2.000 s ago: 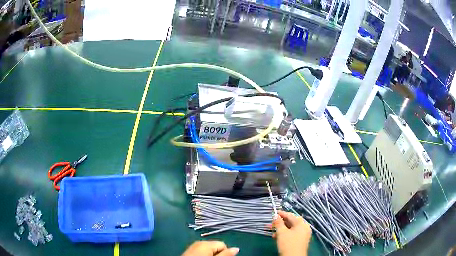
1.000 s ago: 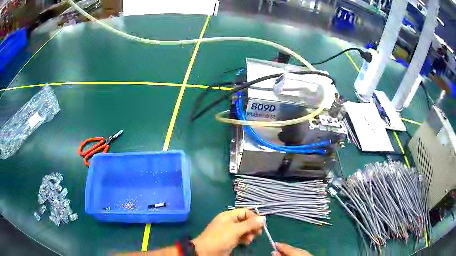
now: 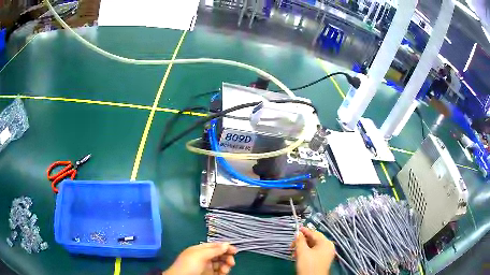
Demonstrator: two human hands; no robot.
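Observation:
My right hand [image 3: 313, 251] holds a short grey cable [image 3: 295, 214] between thumb and fingers, its far end pointing up toward the machine. My left hand [image 3: 203, 260] is to the left, fingers curled and thumb against the forefinger; whether it pinches anything is too small to tell. A flat stack of grey cables [image 3: 252, 232] lies in front of the machine, partly behind both hands. A larger bundle of grey cables [image 3: 370, 236] lies to the right of my right hand.
A silver machine marked 809D [image 3: 242, 182] stands behind the stack. A blue bin [image 3: 107, 248] holds specks and a small black-and-white cylinder. Orange-handled snips [image 3: 65, 171], clear plugs [image 3: 26, 225] and a clear bag [image 3: 13, 124] are left. A beige box [image 3: 432, 188] stands right.
A second ago both hands were together at one cable. Now they are apart, the left hand empty-looking and the right raised with a cable near the machine. The view has shifted.

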